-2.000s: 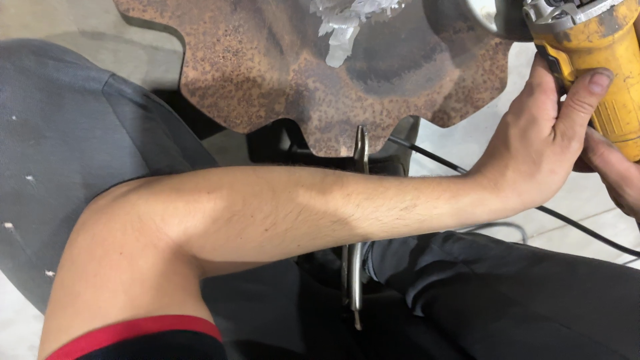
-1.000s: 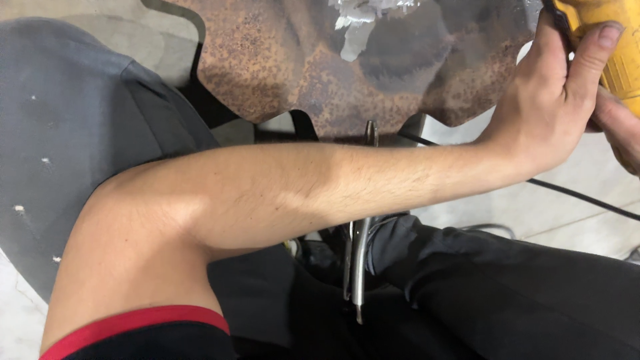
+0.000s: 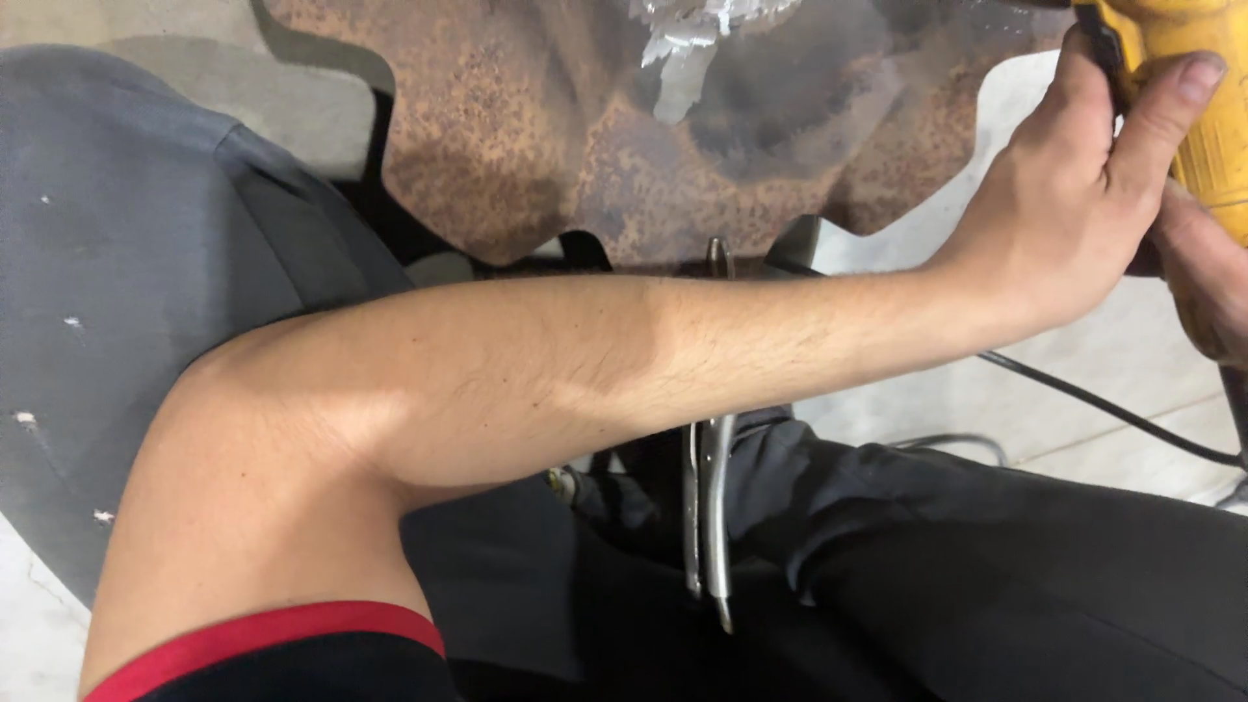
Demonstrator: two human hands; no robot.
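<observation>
My left arm reaches across the view, and my left hand (image 3: 1058, 210) wraps the near side of a yellow angle grinder (image 3: 1214, 161) at the top right, its thumb on the housing. My right hand (image 3: 1209, 258), cut off by the right edge, holds the grinder's body lower down. The grinder's head and wheel are out of frame or hidden. Left of it lies a rusty steel disc (image 3: 487, 146) with a scalloped rim, bearing a jagged silvery-white patch (image 3: 682, 63). Locking pliers (image 3: 719, 507) stand at the disc's near edge, partly hidden behind my forearm; their jaws show above it.
A black cable (image 3: 1102, 405) runs over the pale floor at the right. My dark-trousered leg (image 3: 1004, 556) is at the lower right, and grey cloth with small pale holes (image 3: 107, 263) covers the left side. Dark supports show beneath the disc.
The grinder's metal head and guard, seen two seconds ago at the top right, have gone out of frame as the view shifted. Both hands keep their hold on the grinder.
</observation>
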